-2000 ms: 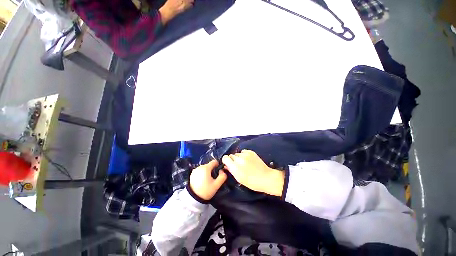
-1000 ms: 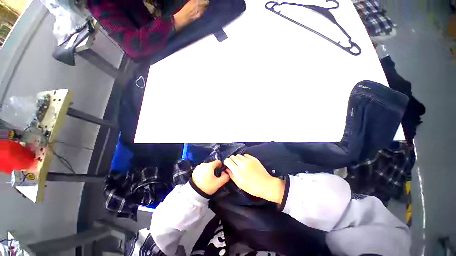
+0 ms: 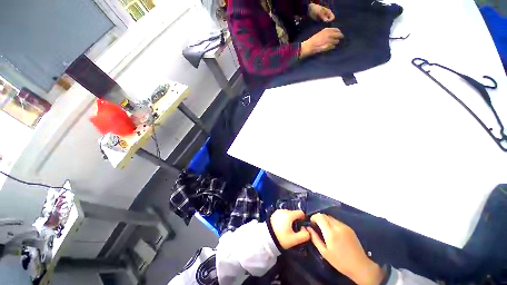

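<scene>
A dark blue denim garment [image 3: 383,236] lies along the near edge of the table and down over my lap. My left hand [image 3: 289,228] and my right hand [image 3: 342,245] meet at its near end and pinch a small dark edge of it between the fingertips. The exact detail under the fingers is too small and dark to tell. Part of the garment also lies at the lower right table corner, cut off by the picture's edge.
A black hanger [image 3: 464,89] lies on the white table [image 3: 356,145]. Across it, a person's hands rest on a black garment [image 3: 361,39]. Plaid garments [image 3: 200,192] hang over a blue crate [image 3: 207,224] at the left. A side table [image 3: 167,111] holds a red item [image 3: 114,118].
The view has turned left, so the table sits further right and tilted. My hands still pinch the dark edge. The other person's second hand now shows on the black garment.
</scene>
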